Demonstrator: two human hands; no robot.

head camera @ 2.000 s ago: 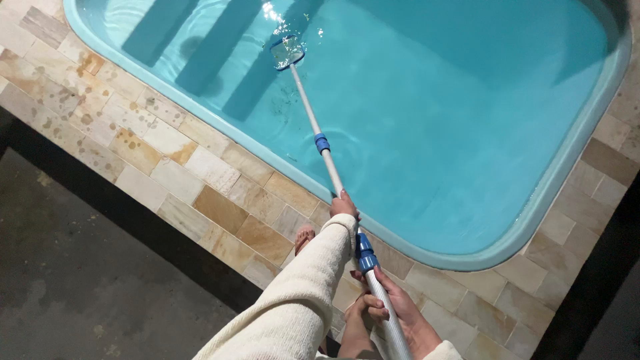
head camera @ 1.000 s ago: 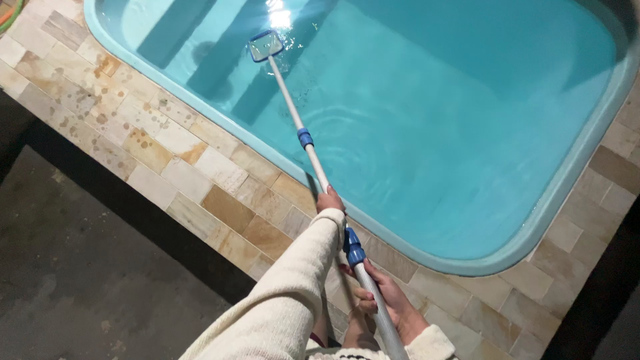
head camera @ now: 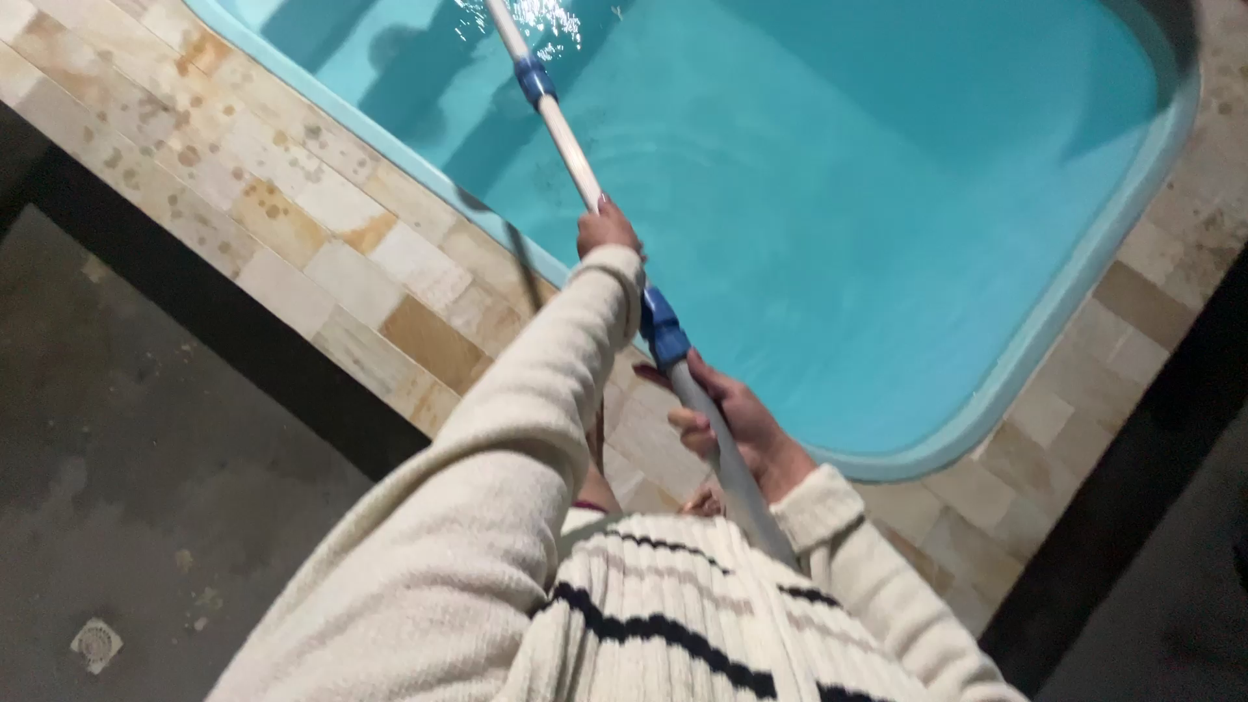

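Observation:
A telescopic aluminium pool pole (head camera: pixel 570 146) with blue plastic locking collars runs from near my waist out over the swimming pool (head camera: pixel 780 224). My left hand (head camera: pixel 609 230) is closed around the thinner upper section, between the two collars. Just below the lower blue collar (head camera: pixel 666 330), my right hand (head camera: pixel 736 419) holds the thicker grey section. The pole's far end passes out of the top of the view, so its head is not visible. Bright glints show on the water beside the upper blue collar (head camera: pixel 533 80).
The light blue pool rim (head camera: pixel 936 456) curves round at the right. Stone paving (head camera: pixel 380 253) borders it, and my feet are partly visible there. A dark strip (head camera: pixel 224 302) divides the paving from a grey floor (head camera: pixel 156 468) with a drain cover (head camera: pixel 97 644).
The skimmer net, seen over the pool steps in both earlier frames, has gone out of the top of the view. The view has shifted, showing more of my striped knit top.

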